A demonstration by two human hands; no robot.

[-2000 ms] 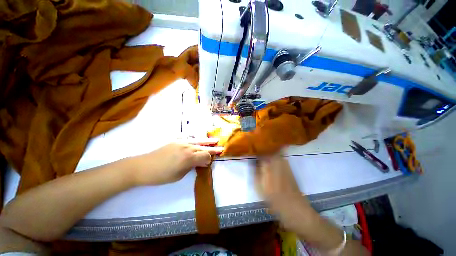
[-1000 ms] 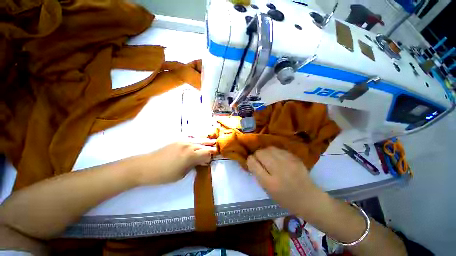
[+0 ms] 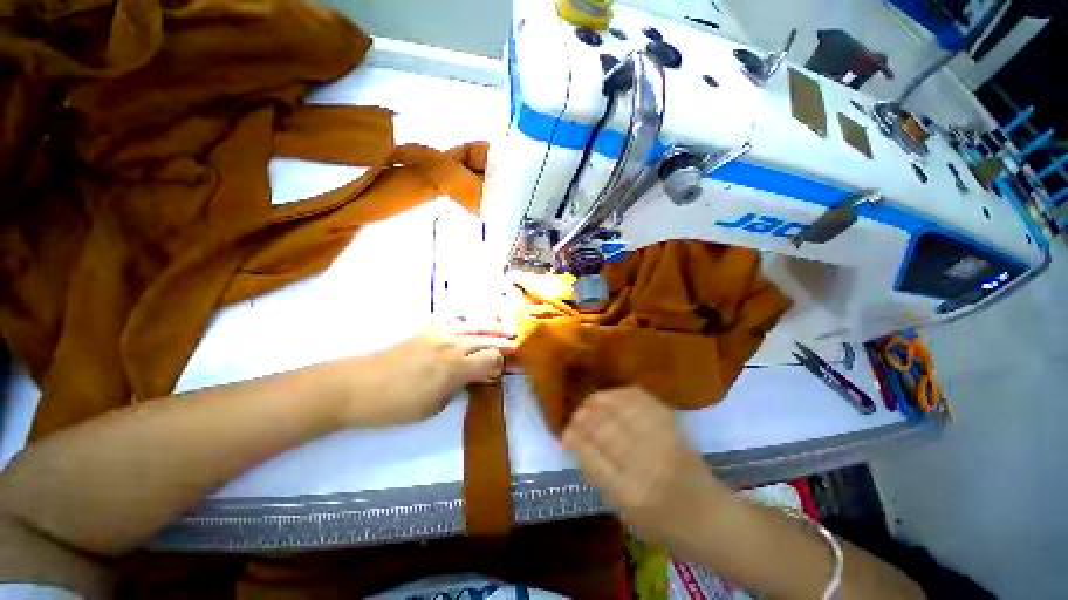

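Observation:
My left hand (image 3: 439, 373) lies on the white table just in front of the bright needle area, its fingertips pressing the rust-brown cloth; the lamp glare washes them out. My right hand (image 3: 623, 443) is slightly blurred, fingers bunched on the near edge of the garment piece (image 3: 691, 316), right of the needle. The garment piece is bunched under the arm of the white sewing machine (image 3: 621, 152). A rust-brown strip (image 3: 486, 451) runs from under my left fingers over the front table edge. The presser foot is lost in glare.
A large rust-brown garment pile (image 3: 105, 199) covers the left of the table. Dark snips (image 3: 836, 377) and orange-handled scissors (image 3: 914, 366) lie at the right. A grey measuring tape (image 3: 340, 518) follows the front edge. Colourful packets (image 3: 691, 581) show below it.
My right hand has moved nearer to me, drawing the near edge of the cloth forward. My left hand stays beside the needle. The view has shifted slightly, with the machine now further right.

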